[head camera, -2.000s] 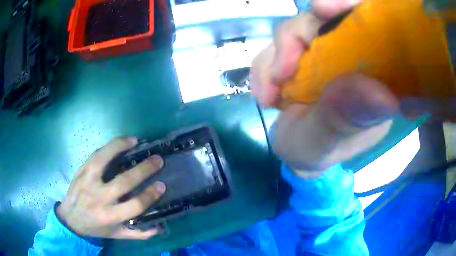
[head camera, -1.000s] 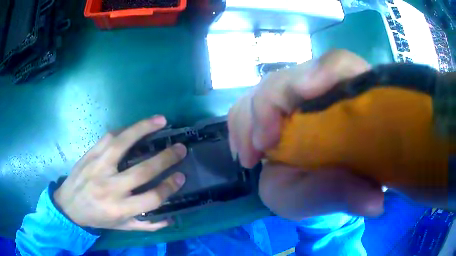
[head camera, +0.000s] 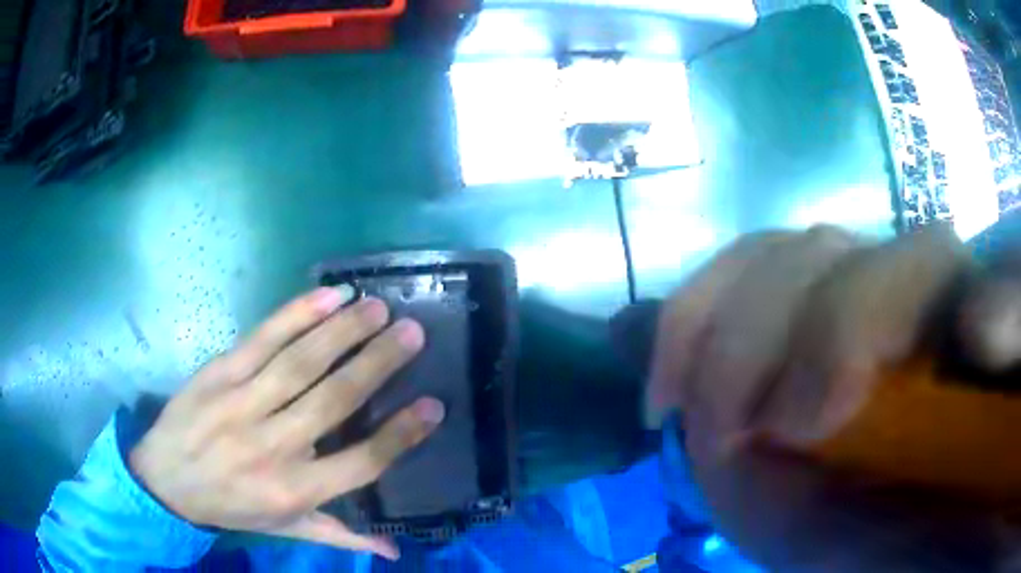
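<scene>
A black rectangular housing (head camera: 448, 392) with a smooth grey centre panel lies on the green mat, its long side running away from me. My left hand (head camera: 302, 420) lies over its left side, fingers spread on the panel and frame, thumb near the lower edge. My right hand (head camera: 806, 347) is blurred at the right, wrapped around the orange electric screwdriver (head camera: 929, 425), clear of the housing. The screwdriver's bit is not visible.
A white screw feeder (head camera: 504, 123) stands ahead with a thin dark cable (head camera: 624, 241) in front. An orange-red bin (head camera: 297, 31) of dark pieces is at the top left. Stacked black housings (head camera: 56, 90) lie far left. A white sheet with dark marks (head camera: 935, 123) is at the upper right.
The housing has turned from lying crosswise to lengthwise under my left hand. My right hand and the screwdriver moved over the housing's right end, then away to the right.
</scene>
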